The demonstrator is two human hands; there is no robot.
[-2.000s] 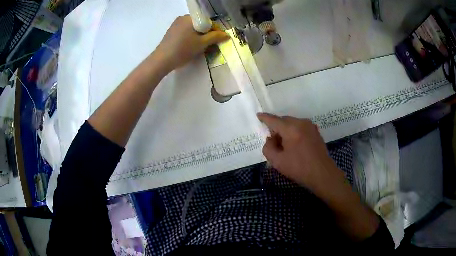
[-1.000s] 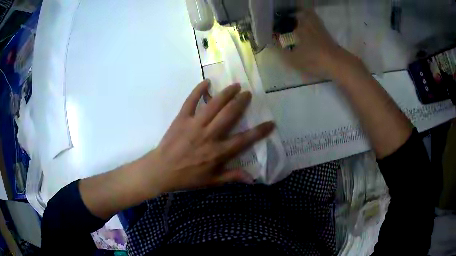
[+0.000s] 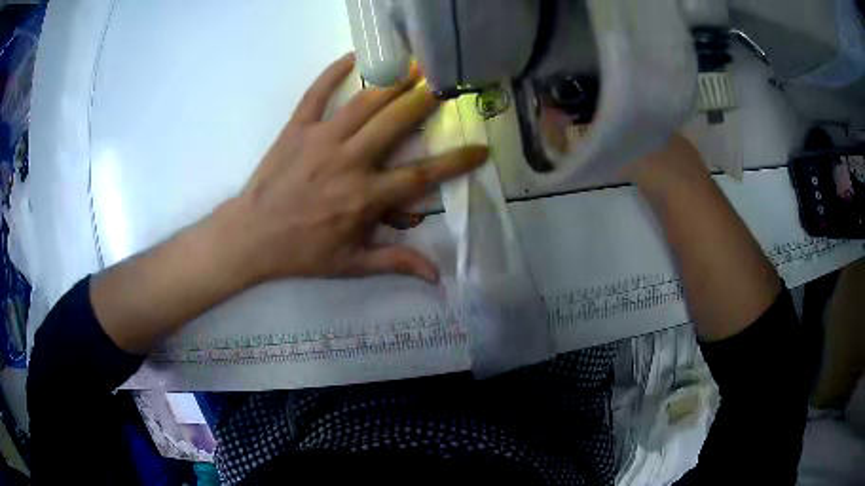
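A white fabric strip (image 3: 488,256) runs from under the lit needle area of the sewing machine (image 3: 484,38) down over the table's front edge. My left hand (image 3: 346,180) lies flat with spread fingers, left of the needle, one finger reaching over the strip. It grips nothing that I can see. My right hand (image 3: 654,157) is behind the machine's pale blurred loop (image 3: 654,95); its fingers are mostly hidden, so its hold cannot be told. The presser foot area is partly hidden by the machine head.
A printed ruler (image 3: 313,344) runs along the front edge of the white table (image 3: 190,114). A dark phone (image 3: 831,193) lies at the right. A layered white bundle (image 3: 654,399) hangs below the table at the right, by the checked garment (image 3: 379,427).
My left hand has moved up the strip towards the needle. My right hand is now largely behind the machine's loop. The strip's lower end hangs straighter over the edge. The view has shifted.
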